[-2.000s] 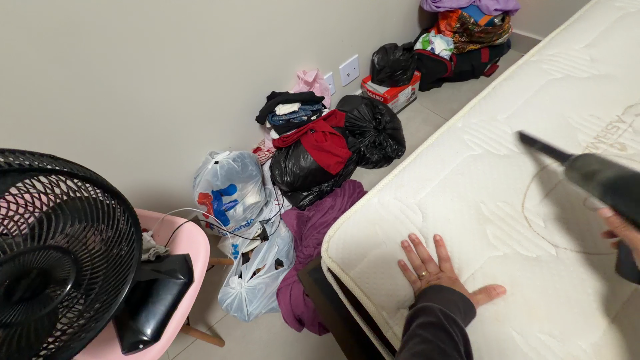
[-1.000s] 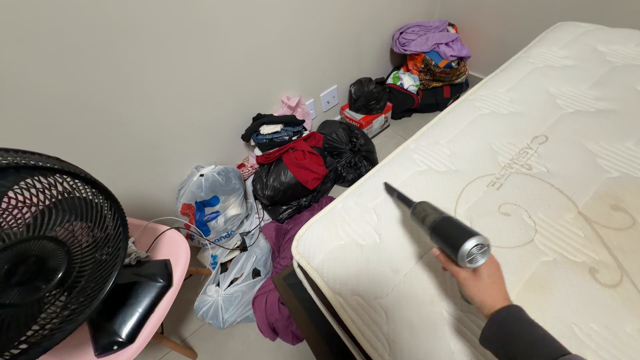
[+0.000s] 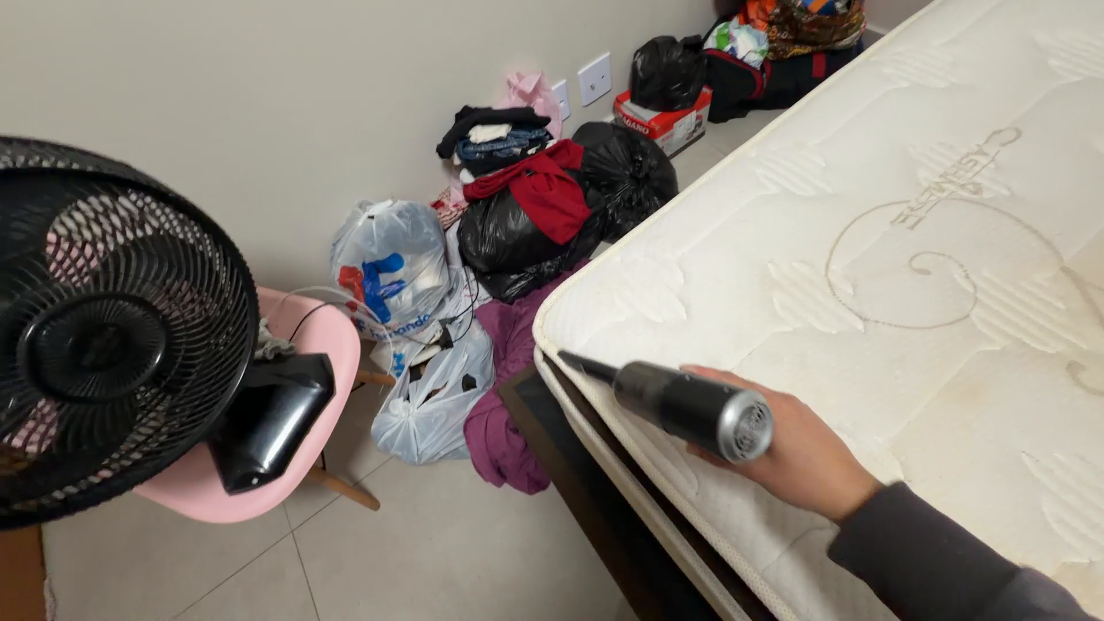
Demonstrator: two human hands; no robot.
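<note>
My right hand (image 3: 798, 444), in a dark sleeve, is closed around a black and silver handheld vacuum cleaner (image 3: 681, 405). Its narrow crevice nozzle (image 3: 586, 366) points left and lies at the near-left corner of a cream quilted mattress (image 3: 742, 319), by the piped edge. Whether the nozzle tip touches the fabric I cannot tell. Faint brownish stains show on the mattress top at the right. Under the mattress is a dark bed base (image 3: 573, 492). My left hand is out of view.
At left, a black fan (image 3: 112, 345) stands by a pink chair (image 3: 297, 457) with a glossy black object (image 3: 276, 423). Along the wall lie clear plastic bags (image 3: 397, 259), black bags (image 3: 517, 241), purple cloth (image 3: 504, 431), folded clothes (image 3: 500, 147) and a red box (image 3: 668, 121). Tiled floor (image 3: 414, 535) lies between chair and bed.
The vacuum cleaner has moved from over the mattress top to its near-left corner. My left hand, flat on the mattress two seconds ago, has left the view.
</note>
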